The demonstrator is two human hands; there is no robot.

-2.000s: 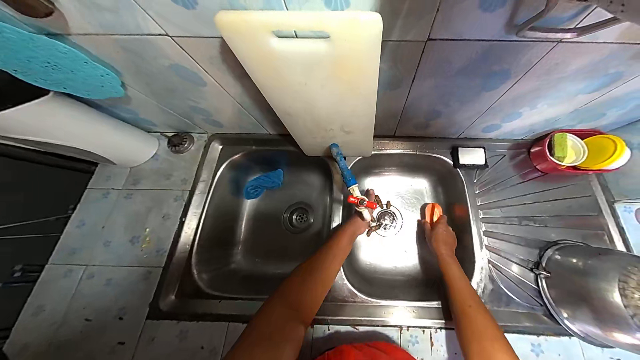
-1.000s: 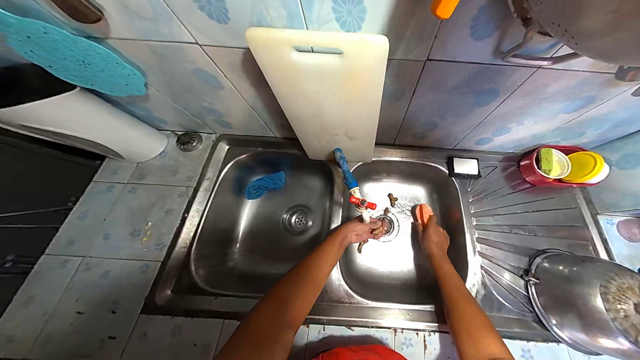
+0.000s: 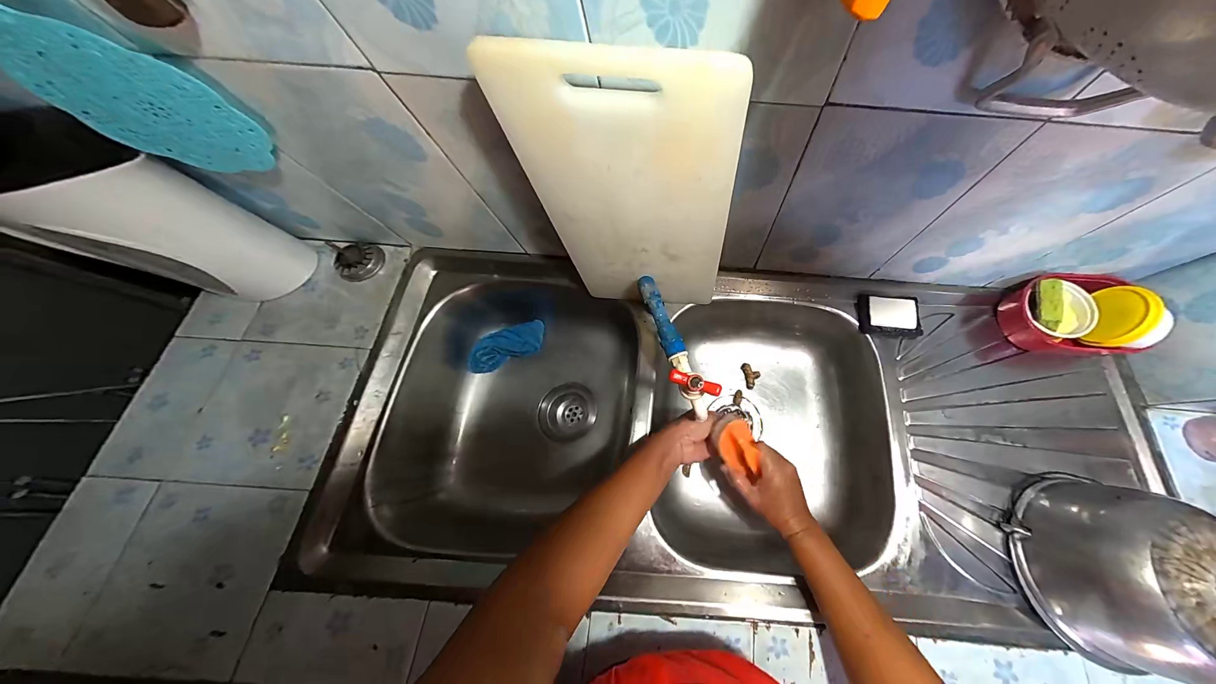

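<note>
My right hand (image 3: 774,489) grips an orange scrubbing brush (image 3: 738,448) over the right basin (image 3: 826,513). My left hand (image 3: 692,439) is beside the brush, just under the spout of the tap with a red handle (image 3: 694,383); whatever its fingers hold is hidden. Small brown root-like pieces (image 3: 750,376) lie in the basin near the drain, one of them partly covered by the hands.
A white cutting board (image 3: 627,180) leans on the tiled wall behind the tap. In the left basin (image 3: 494,475) lies a blue cloth (image 3: 506,345). On the drainboard are a soap holder (image 3: 890,314), a pink tub (image 3: 1021,328) with containers, and a metal pot (image 3: 1092,560).
My right hand has moved left with the orange brush, from the right part of the basin to beside my left hand. Brown pieces near the drain have shifted.
</note>
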